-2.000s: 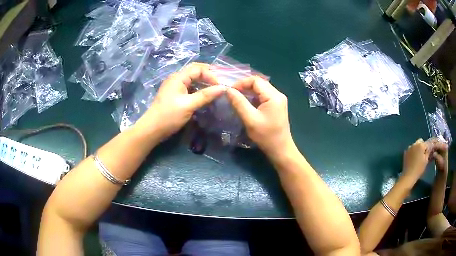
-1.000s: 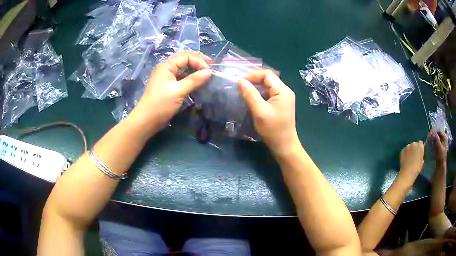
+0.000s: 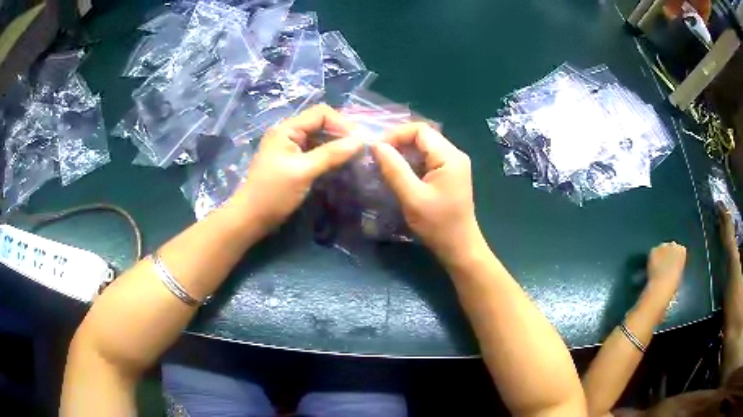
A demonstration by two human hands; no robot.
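Note:
A clear zip-lock bag (image 3: 371, 191) hangs between my two hands over the bench, with small dark parts showing through its film. My left hand (image 3: 297, 163) pinches its top edge between thumb and fingertips. My right hand (image 3: 428, 183) pinches the same edge close beside it. The fingertips of both hands are nearly touching. The bag is a little blurred, and my fingers hide part of its mouth. Pinkish bag mouths show just behind my fingertips.
A large left pile of bags (image 3: 236, 73) lies beyond my left hand, a compact right pile (image 3: 582, 134) to the right, and a far-left pile (image 3: 57, 122). A power strip (image 3: 49, 261) with a cord lies at the left edge. Another person's hands (image 3: 668, 265) are at the right.
My hands parted slightly along the bag's edge, then came back together, still holding it. The other person's hands at the right have moved apart.

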